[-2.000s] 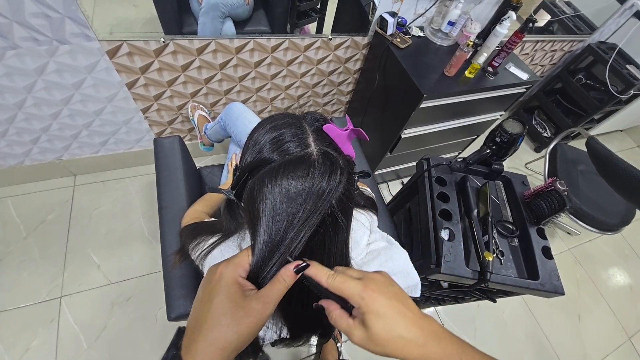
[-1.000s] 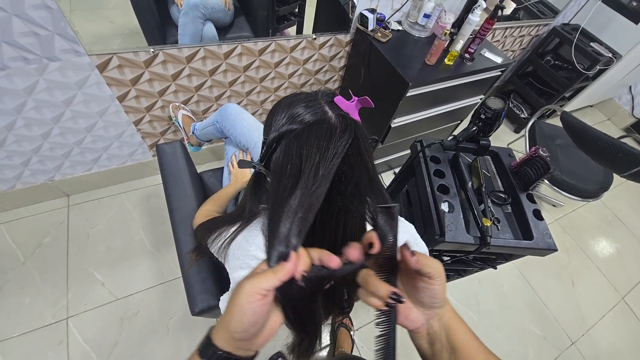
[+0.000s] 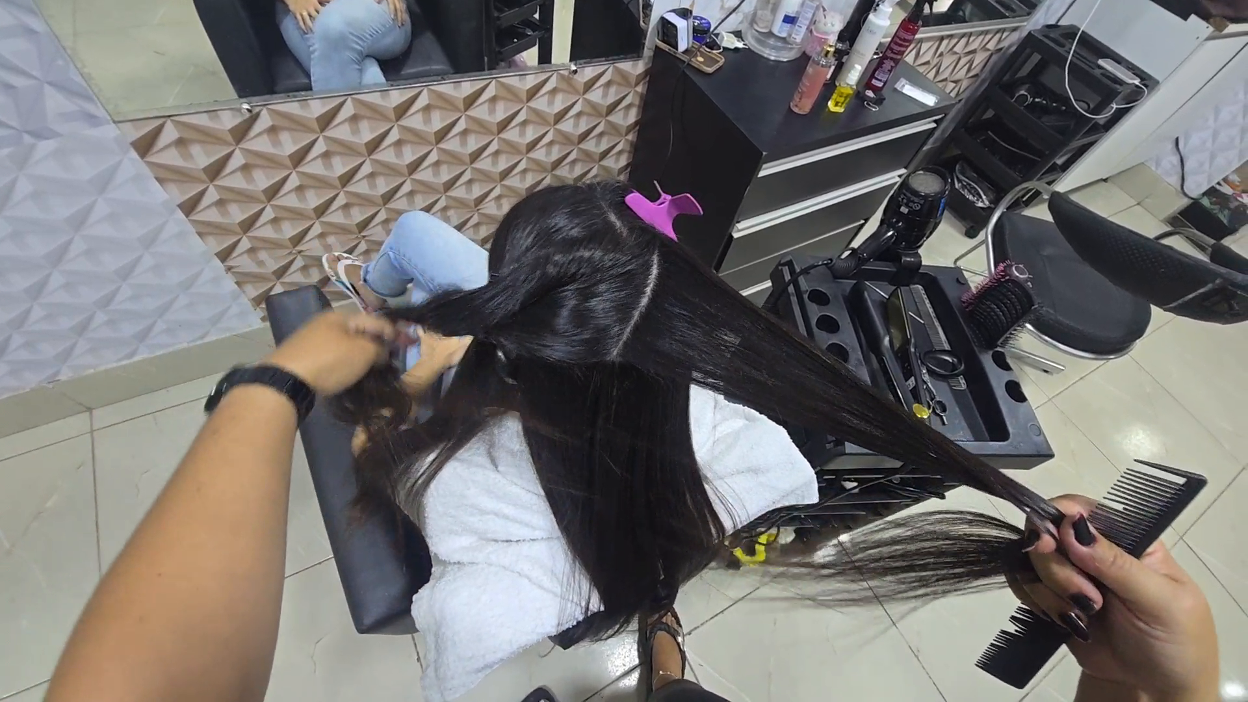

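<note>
A seated person's long dark hair [image 3: 624,468] is parted into sections, its middle part hanging over a white towel [image 3: 497,546] on the shoulders. Out to the left, my left hand [image 3: 336,351], blurred and wearing a black wristband, grips one section. My right hand [image 3: 1111,595], at the lower right, pulls another section [image 3: 829,380] taut and holds a black comb [image 3: 1150,507] across the palm; the loose ends trail leftward from its fingers. A pink claw clip [image 3: 665,211] sits near the crown.
The black salon chair's armrest [image 3: 341,487] is at the left. A black trolley [image 3: 1024,439] with scissors, a round brush [image 3: 999,302] and a hair dryer [image 3: 916,210] stands at the right. Behind are a dark drawer cabinet [image 3: 702,146] with bottles and a black chair [image 3: 1082,283].
My hands were close together at the hair; now they are wide apart, each drawing a section outward. The comb has moved right with my right hand.
</note>
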